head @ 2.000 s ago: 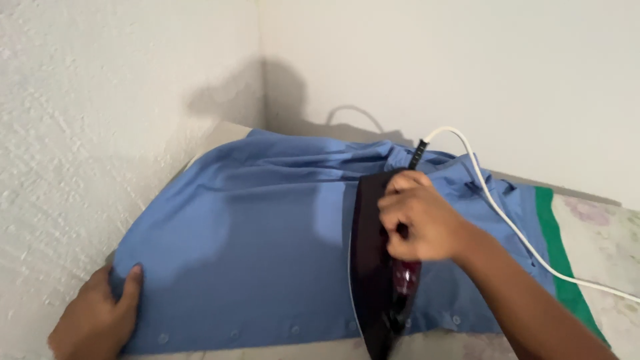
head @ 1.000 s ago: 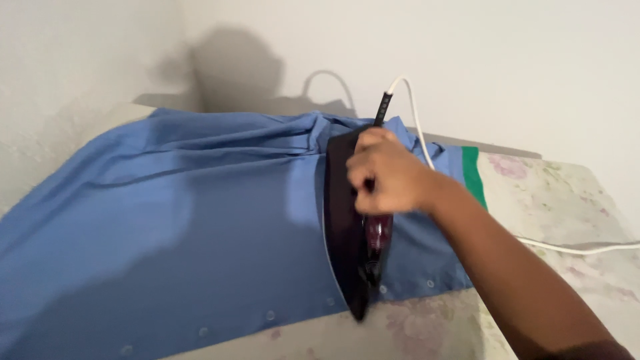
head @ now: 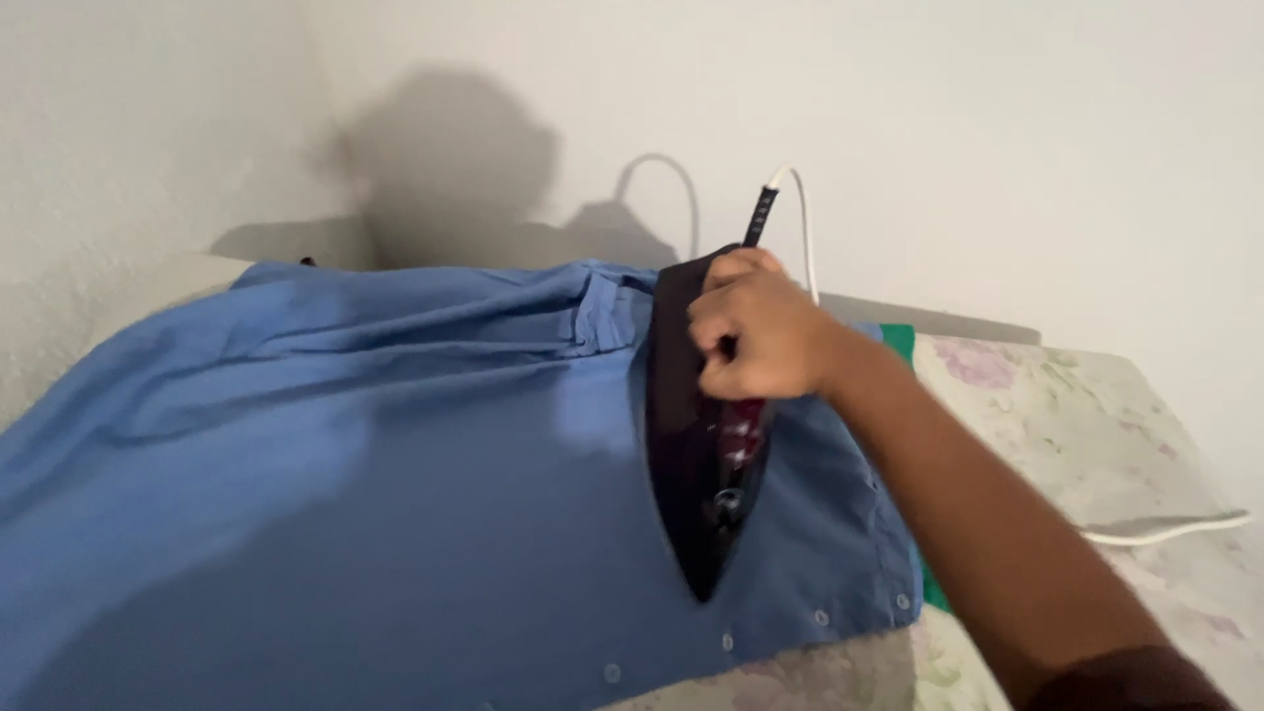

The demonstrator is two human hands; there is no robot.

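A blue buttoned garment point(head: 474, 494) lies spread on a floral padded surface, with snap-like buttons along its near edge and folds and gathers toward its far edge. My right hand point(head: 755, 326) grips the handle of a dark clothes iron point(head: 681, 434), which rests on the right part of the garment with its tip toward me. A dark reddish translucent part shows on the iron below my fingers. My left hand is out of view.
From the iron's back a white power cord point(head: 810, 237) loops up and reappears at the right. A green strip point(head: 897, 341) shows beside the garment on the floral cloth point(head: 1047, 425). White walls point(head: 948, 148) meet in a corner behind.
My left hand, at the garment's left edge two seconds ago, is out of view. The iron has moved away from the garment's near edge. The view has shifted to the right.
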